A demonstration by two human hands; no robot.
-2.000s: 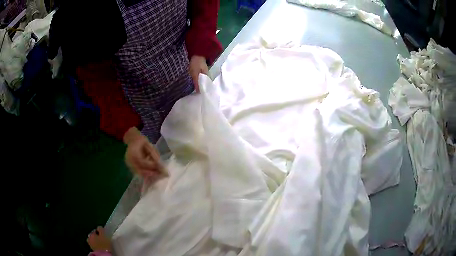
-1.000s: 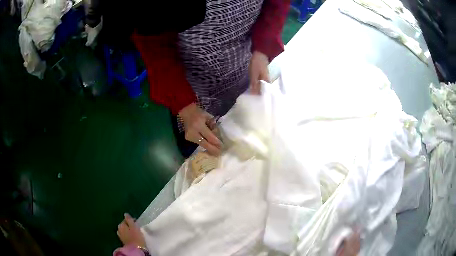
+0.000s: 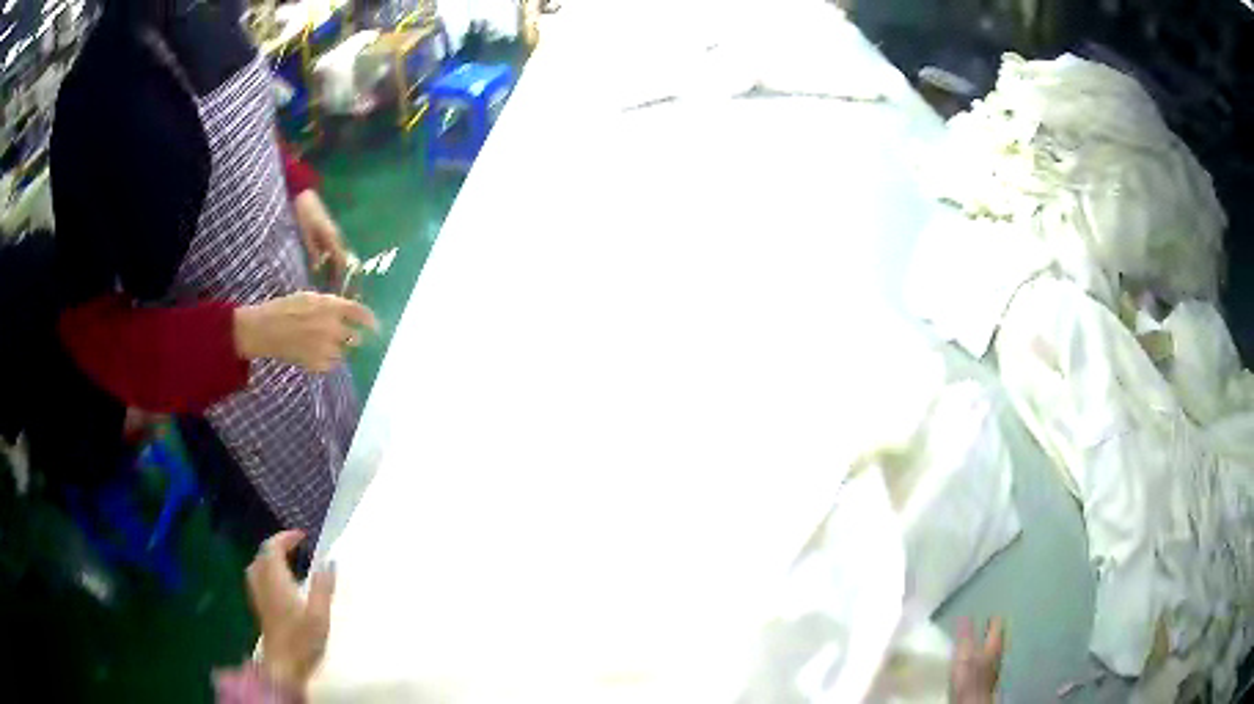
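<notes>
White cloth (image 3: 591,454) lies spread over the table in front of me, strongly overexposed, so its folds barely show. Its right part (image 3: 963,488) is crumpled, with a loose corner. My left hand (image 3: 292,612) is at the lower left by the cloth's edge, fingers apart, with nothing visible in it. My right hand (image 3: 978,663) is low at the right beside the crumpled part, cut off by the bottom edge. Its visible fingers are apart and its palm is hidden.
A person in a checked apron (image 3: 255,206) stands left of the table, hands off the cloth, with a small blurred object by the fingers. A large heap of white garments (image 3: 1100,344) lies along the right. The grey table (image 3: 1038,585) shows near it. Blue stools (image 3: 468,110) stand on the green floor.
The view has shifted. The other person's hands have left the cloth and moved away left. The cloth looks flatter. My right hand now shows at the cloth's right edge.
</notes>
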